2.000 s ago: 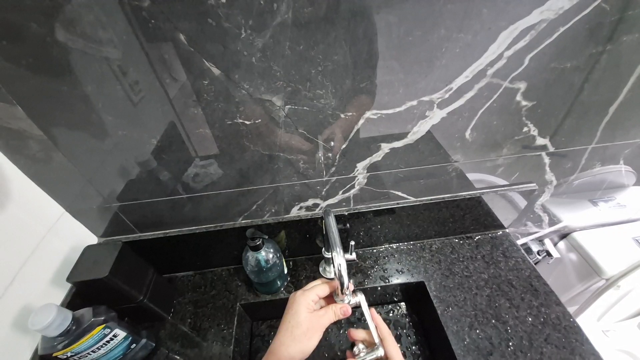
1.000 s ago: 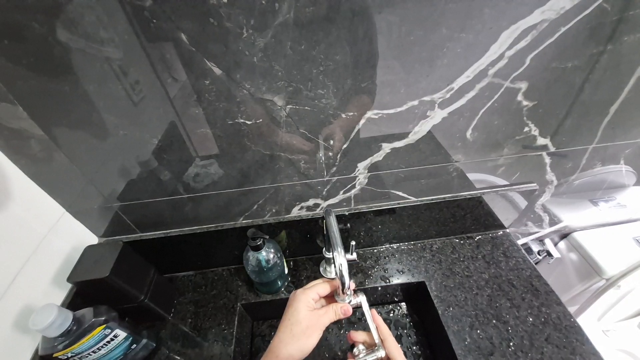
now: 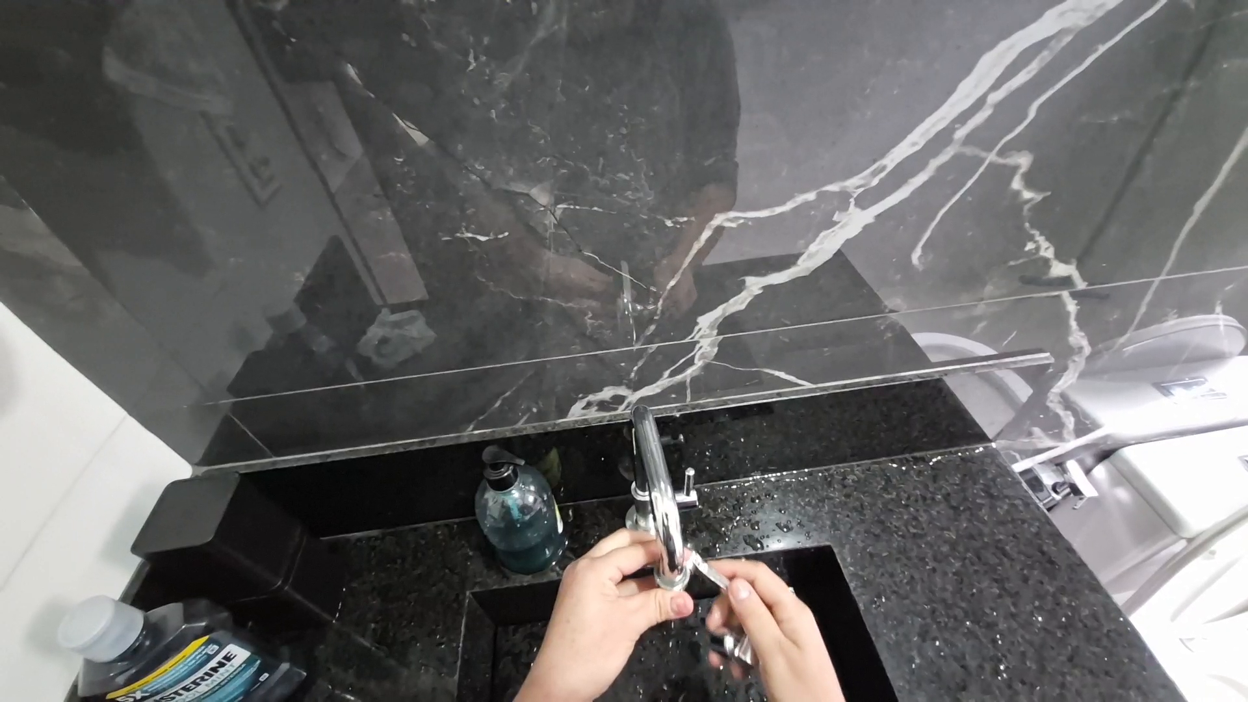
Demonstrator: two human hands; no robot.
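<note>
A chrome gooseneck faucet (image 3: pixel 655 478) rises behind a black sink (image 3: pixel 863 634) and curves down over it. My left hand (image 3: pixel 609 614) has its fingers and thumb around the faucet's outlet end. At the right of the outlet, my right hand (image 3: pixel 775 624) grips a metal adjustable wrench (image 3: pixel 707 573), whose upper end meets the outlet; part of the tool is hidden behind the fingers. A small lever handle (image 3: pixel 688 487) stands at the right of the faucet's base.
A soap pump bottle (image 3: pixel 522 517) stands left of the faucet. A black box-shaped container (image 3: pixel 229 546) and a Listerine mouthwash bottle (image 3: pixel 185 653) are at the left. Water drops dot the granite counter (image 3: pixel 975 556). A white toilet (image 3: pixel 1160 458) lies at the right, beyond the counter's edge.
My right hand has moved up and to the right, and the metal tool has turned with it. My left hand stays at the outlet.
</note>
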